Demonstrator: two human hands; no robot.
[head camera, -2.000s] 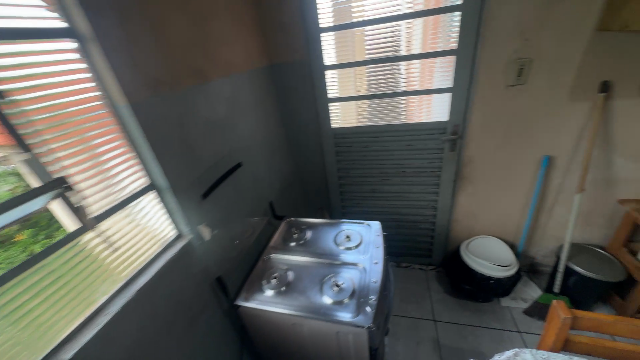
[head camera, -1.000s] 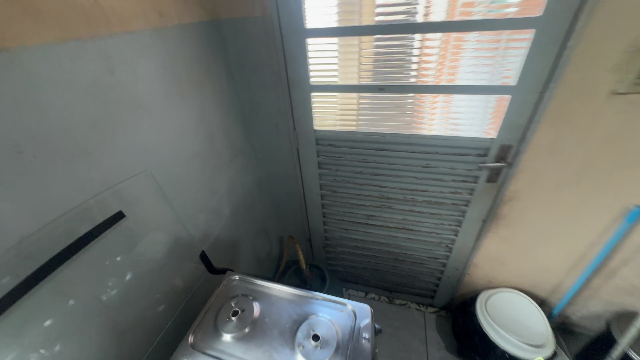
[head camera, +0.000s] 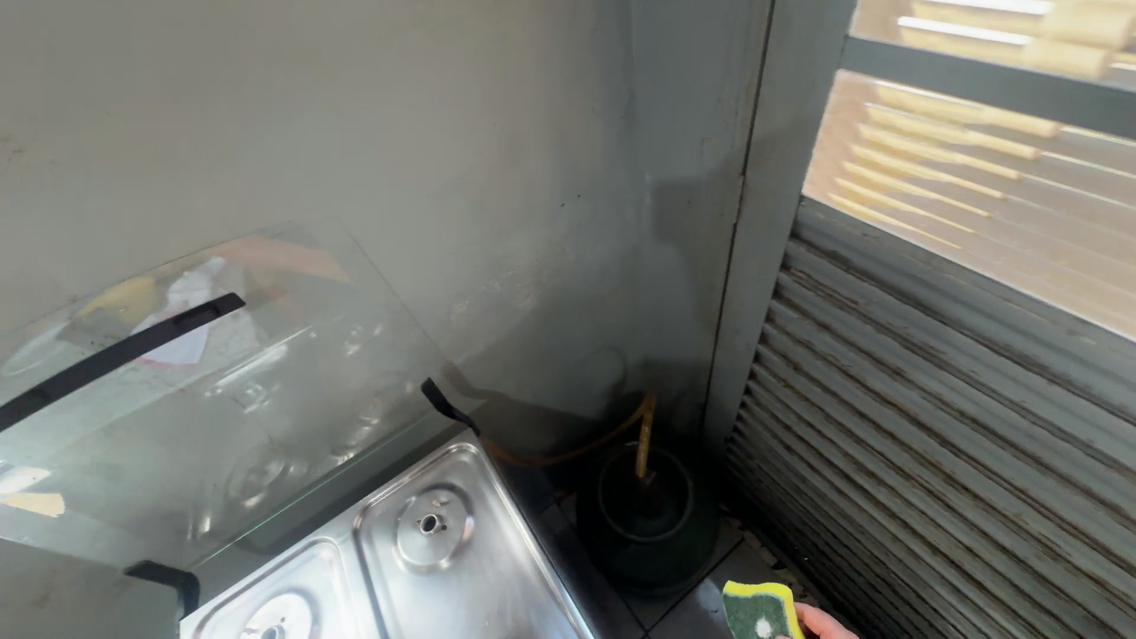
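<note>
At the bottom right edge, fingertips of one hand (head camera: 821, 621), which looks like my right hand, grip a yellow and green scouring sponge (head camera: 761, 611), its green side with a small white spot facing up. The sponge is held above the tiled floor, to the right of the stainless steel top of a gas stove (head camera: 470, 568). Bare burner bases show on the stove top, with no grates or caps on them. Behind it the raised glass lid (head camera: 293, 382) leans toward the wall, with a black strip along it and reflections in it. My left hand is out of view.
A dark green gas cylinder (head camera: 652, 532) stands on the floor in the corner, with a yellowish hose (head camera: 646, 435) running behind the stove. Right of it is a grey louvred metal door (head camera: 941, 426) with glass panes above. A grey wall (head camera: 444, 160) rises behind the stove.
The view has moved closer to the stove and the corner. A hand with a sponge has come into view at the bottom right; neither earlier frame shows it.
</note>
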